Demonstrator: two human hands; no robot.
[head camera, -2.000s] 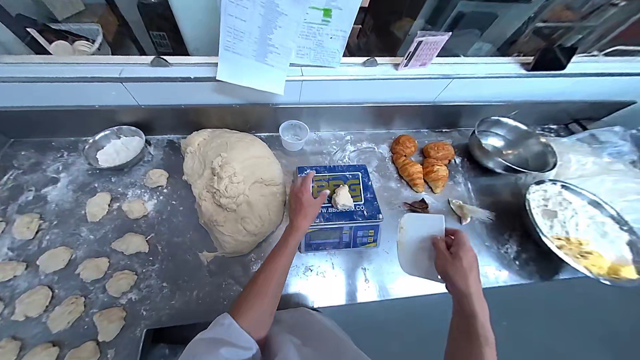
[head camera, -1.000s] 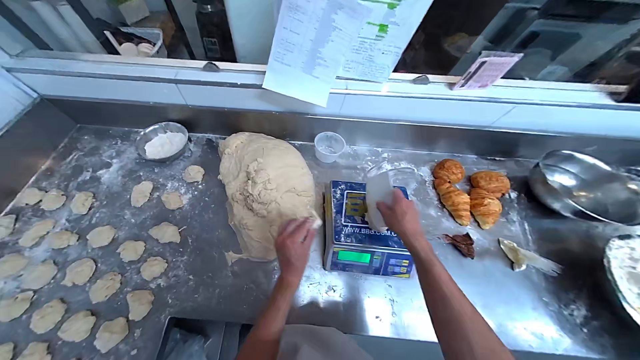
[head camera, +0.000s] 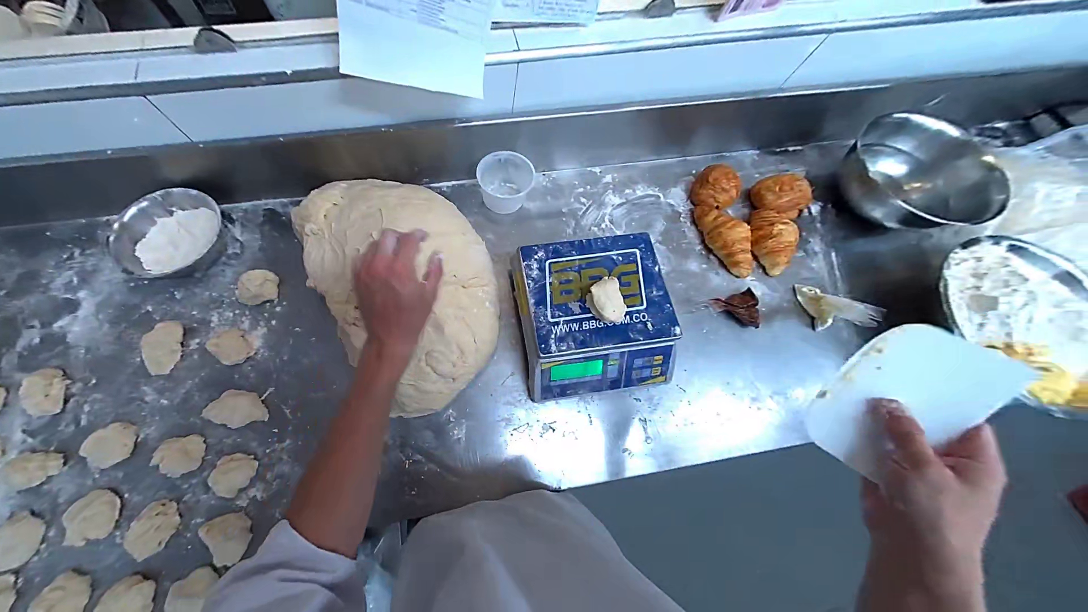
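Note:
My left hand (head camera: 395, 289) lies on top of the large dough mass (head camera: 450, 323), its fingers apart and nothing seen in them. In my right hand (head camera: 935, 484) is a white plastic dough scraper (head camera: 918, 391), held out over the bench's front edge at the right. Between the hands stands a blue digital scale (head camera: 561, 314) with a lit green display and a small dough piece (head camera: 607, 300) on its plate. Several flattened dough pieces (head camera: 108, 444) lie in loose rows on the floured steel bench at the left.
A steel bowl of flour (head camera: 174, 238) stands back left. Behind the scale is a clear plastic cup (head camera: 506, 180). Croissants (head camera: 748, 225) lie to its right, near a steel bowl (head camera: 925, 170) and a bowl with flour and yellow matter (head camera: 1020, 297). Paper sheets (head camera: 412, 42) hang at the back.
A second ago my right hand held the scraper over the scale; it has moved right. My left hand has gone from the dough's right edge onto its top. A dough piece now sits on the scale.

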